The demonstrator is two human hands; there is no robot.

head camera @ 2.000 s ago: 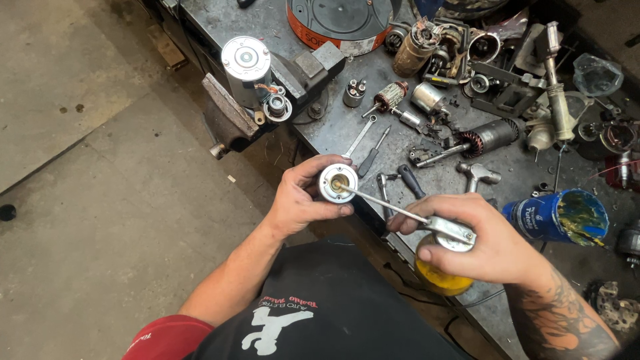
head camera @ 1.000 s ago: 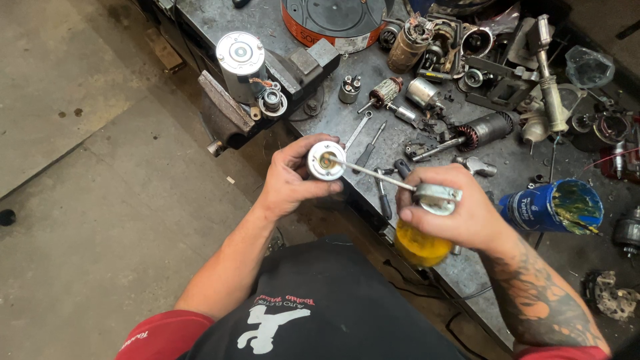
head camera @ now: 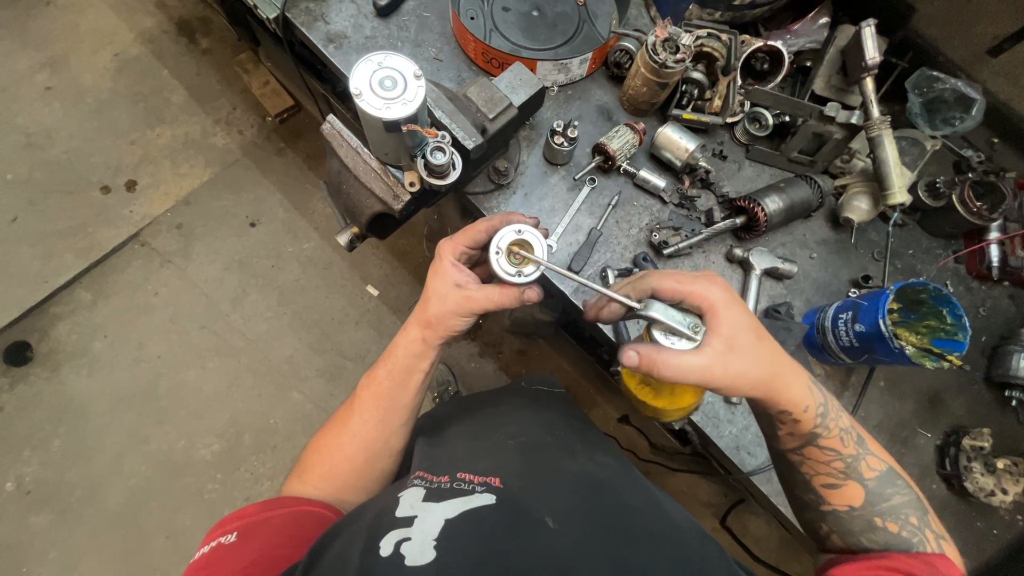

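Note:
My left hand (head camera: pixel 464 280) grips a round metal solenoid housing (head camera: pixel 506 269), its open end facing up toward the camera. An oil can with a yellow body (head camera: pixel 662 395) is in my right hand (head camera: pixel 704 332), fingers wrapped round its metal pump head. The can's long thin spout (head camera: pixel 584 282) reaches left, with its tip inside the housing's bore. Beyond my hands, a combination wrench (head camera: pixel 573 214) and a screwdriver (head camera: pixel 594 234) lie on the metal bench. Whether oil is flowing cannot be seen.
A bench vise (head camera: pixel 364 172) with a starter motor (head camera: pixel 390 104) stands at the upper left. Armatures (head camera: pixel 780 206), a hammer (head camera: pixel 754 268) and several motor parts lie across the bench (head camera: pixel 520 188). A blue container of grease (head camera: pixel 848 328) is at the right, an orange-rimmed round tin (head camera: pixel 512 60) at the top.
The spout tip stays in the housing throughout. My right hand and the oil can have shifted and tilted slightly, with my left hand still holding the housing.

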